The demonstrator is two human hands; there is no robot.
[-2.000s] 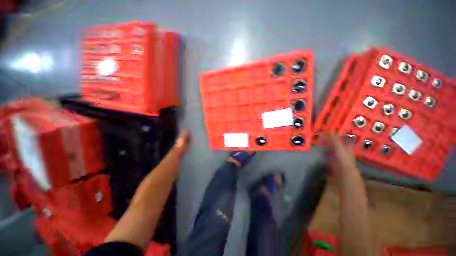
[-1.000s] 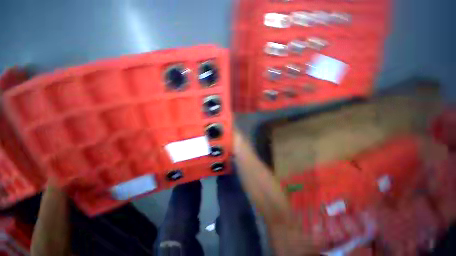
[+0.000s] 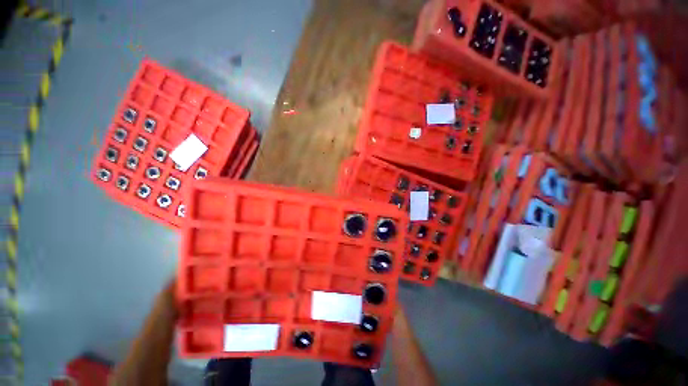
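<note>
A red-orange compartment tray [image 3: 290, 260] is held up in front of me. Several round black parts [image 3: 381, 261] sit in its right-hand pockets, and many other pockets are empty. Two white labels lie on it, one at the lower left [image 3: 251, 337] and one at the lower right [image 3: 336, 307]. My left hand [image 3: 167, 305] holds the tray's left edge; its fingers are mostly hidden. My right hand [image 3: 400, 324] holds the right edge, with its fingers also hidden by the tray.
A tray stack [image 3: 181, 113] with silver-rimmed parts stands on the floor at left. A plywood board [image 3: 320, 98] carries more trays. Tray stacks with light-blue and lime-green housings are at right, with white sheets [image 3: 520, 264] on top. Yellow-black tape [image 3: 13, 226] runs along the left.
The tray was on the floor two seconds ago, then gripped and lifted. The view has turned right, so the plywood board and tray stacks now fill the right side.
</note>
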